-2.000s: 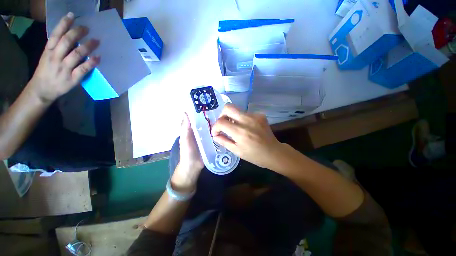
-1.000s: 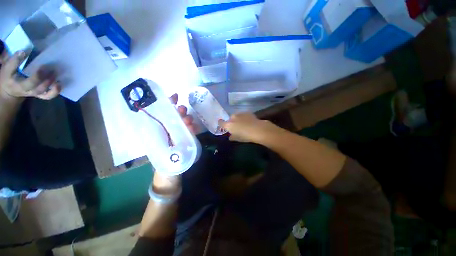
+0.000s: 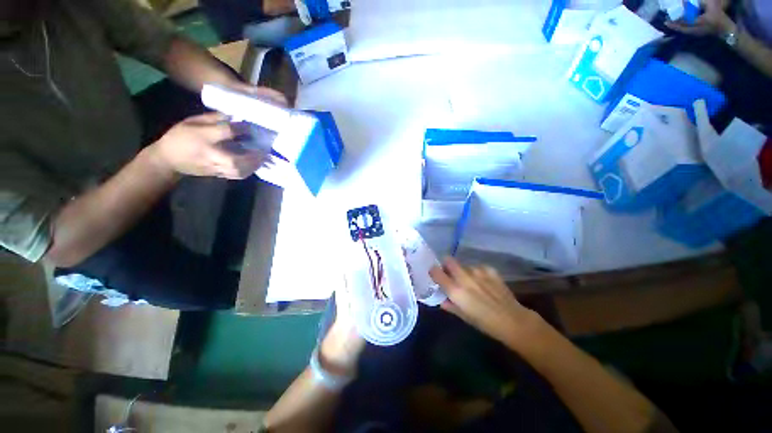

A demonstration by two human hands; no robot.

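Note:
My left hand [image 3: 340,337] holds a white translucent oval device housing [image 3: 360,283] from below, its open side up; most of the fingers are hidden behind it. A square black cooling fan [image 3: 366,222] sits at the housing's far end. Red and dark lead wires [image 3: 375,269] run from the fan towards a round ring [image 3: 386,318] at the near end. My right hand [image 3: 476,292] grips the near end of a thinner white oval part [image 3: 421,265], probably the vented cover, close beside the housing's right side.
Two open white cartons with blue edges [image 3: 529,226] [image 3: 476,167] stand on the white-covered table [image 3: 398,93] ahead. Blue and white cartons [image 3: 622,51] crowd the right. A neighbour at left holds a carton [image 3: 313,156]; small cartons [image 3: 318,52] stand behind. Another person's hand [image 3: 707,21] shows at upper right.
Since one second ago, the view has shifted, showing more of the neighbours. The housing has turned more upright in view, and the thinner part is now closer beside it. The left neighbour's carton has turned.

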